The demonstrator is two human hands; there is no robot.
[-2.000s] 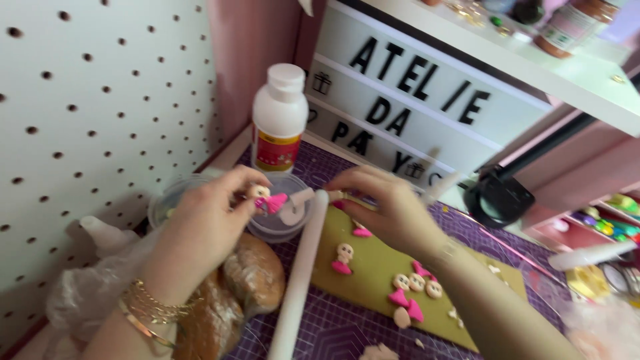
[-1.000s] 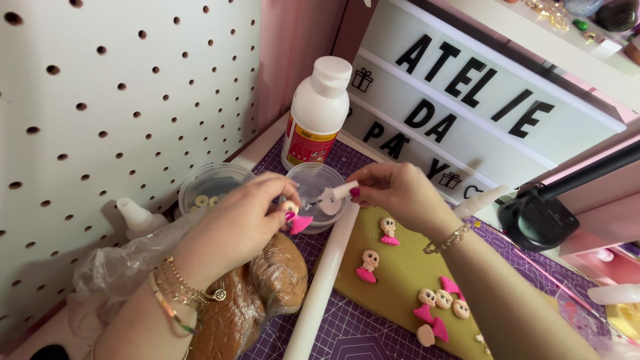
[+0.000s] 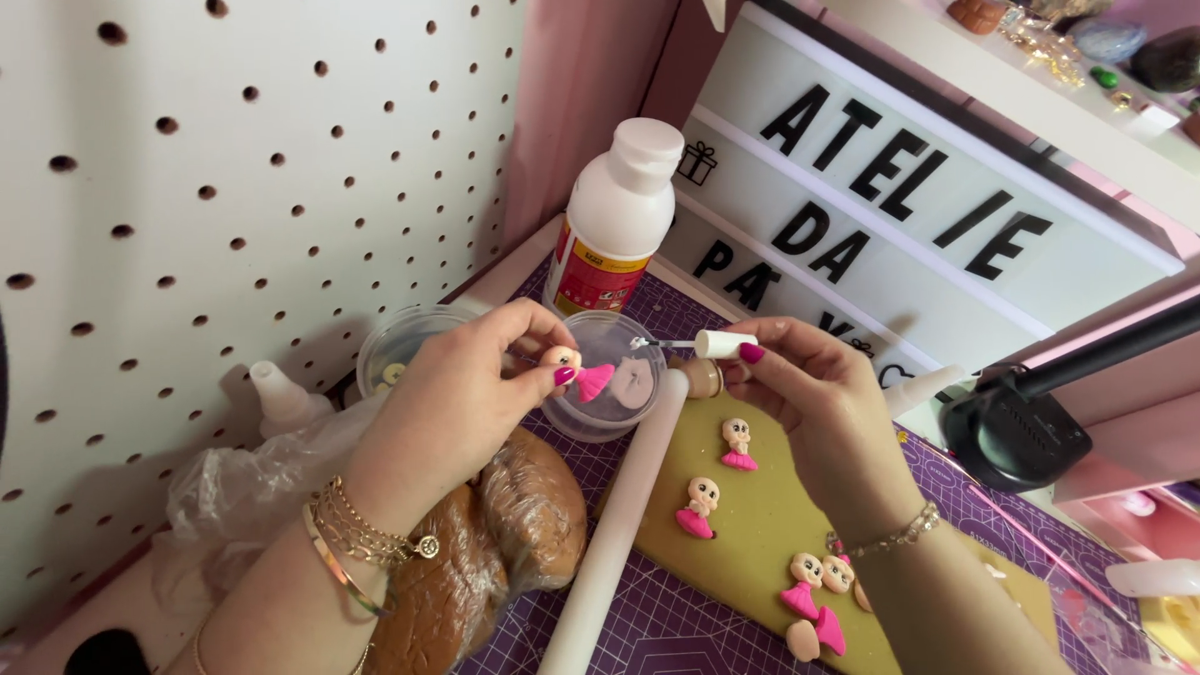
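Between its thumb and fingers my left hand pinches a small doll figure with a pale head and pink skirt, over a round clear plastic tub with a pale pink lump in it. My right hand holds the white cap of an applicator brush; its thin stem points left and white stuff clings to the tip, beside the doll and apart from it. A small bottle stands below the cap. More such figures lie on a yellow-green mat.
A white rolling pin lies beside brown clay in plastic wrap. Behind stand a white bottle and a lettered lightbox. Another clear tub sits left, near a white pegboard. A black lamp base is at right.
The brush end, not distinct before, now shows clear of the doll, with white stuff on its tip. Both hands keep hold of their things. The view has shifted.
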